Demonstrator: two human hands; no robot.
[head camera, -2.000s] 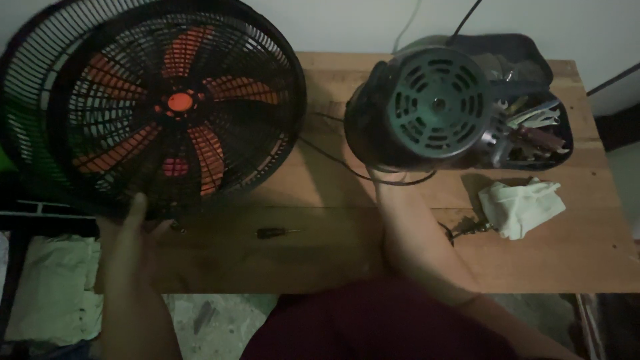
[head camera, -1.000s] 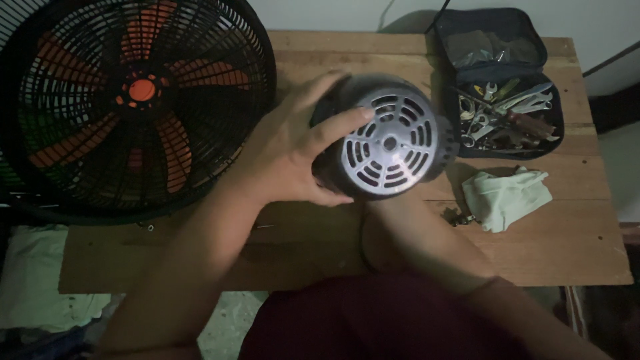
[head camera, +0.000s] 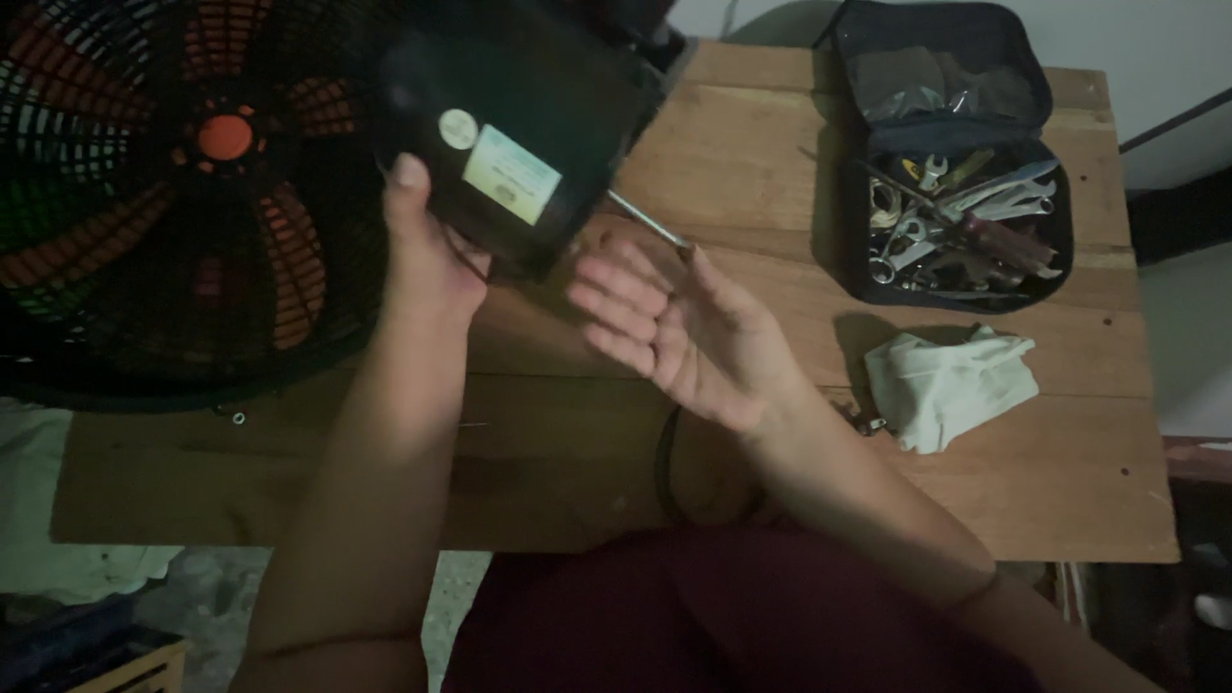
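Observation:
My left hand (head camera: 433, 231) grips a dark fan motor housing (head camera: 558, 106) by its lower left side, thumb up. The housing is raised and tilted, with a label and a round sticker facing me. A thin metal shaft (head camera: 650, 219) sticks out from its right side. My right hand (head camera: 674, 327) is palm up, fingers spread, its thumb and index finger at the shaft's end; whether they touch it I cannot tell. To the left stands the fan's black wire grille (head camera: 58, 385) with orange blades (head camera: 294, 269) inside.
On the wooden table (head camera: 577, 491), an open black tool case (head camera: 1064, 231) holds wrenches and a screwdriver (head camera: 1006, 245). A white cloth (head camera: 948, 390) lies below it, beside small metal parts (head camera: 866, 421). A small nut (head camera: 239, 418) is near the grille. A black cable (head camera: 664, 462) curves at the table's front.
The motor housing has turned from its vented round end to its labelled side and moved up and left. My right hand, earlier under the motor, now shows its open palm beside the shaft.

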